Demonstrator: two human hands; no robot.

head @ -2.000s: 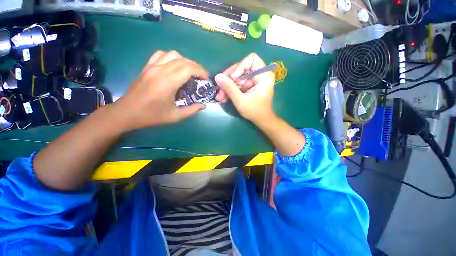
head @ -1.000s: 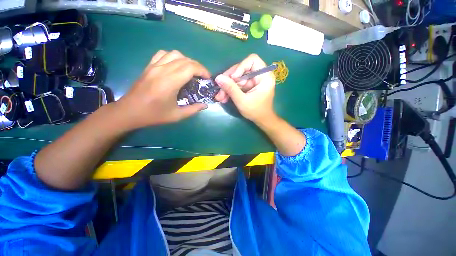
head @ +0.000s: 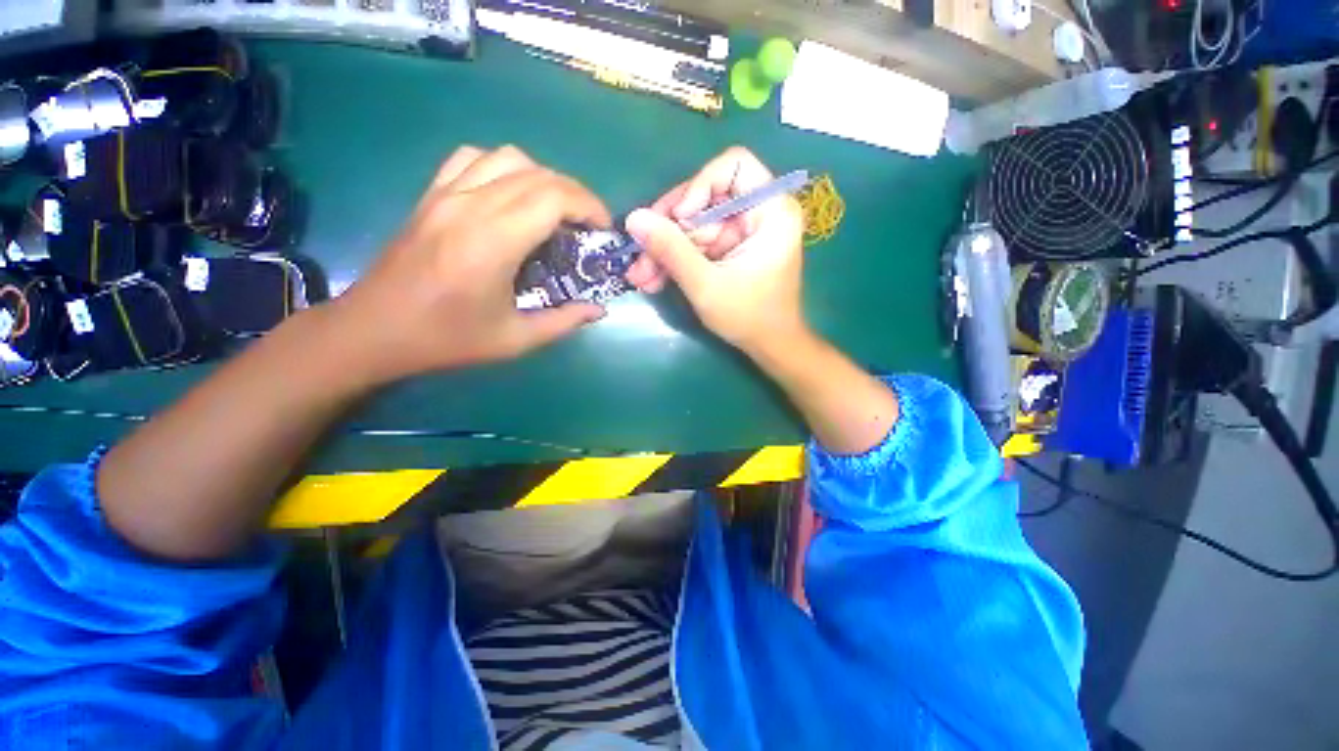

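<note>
My left hand (head: pixel 467 267) is bare and holds a small black and silver PCB assembly (head: pixel 577 270) between thumb and fingers, above the green mat (head: pixel 485 103). My right hand (head: pixel 730 261) is bare and grips metal tweezers (head: pixel 752 200) like a pen. Their back end points up and right; their tips reach the board's right side, partly hidden by the fingertips. Whether the tips touch the board cannot be told.
Black housings with wire loops (head: pixel 129 188) are piled left. Rubber bands (head: pixel 821 209) lie right of my right hand. Slim tools (head: pixel 610 52) lie at the back. A grey cylinder (head: pixel 982 330), a fan (head: pixel 1068 188), a reel (head: pixel 1060 311) and a blue box (head: pixel 1109 385) stand right.
The tweezers' back end has tilted up slightly, and my right fingers have shifted a little up and left. My left hand and the board stay almost in place.
</note>
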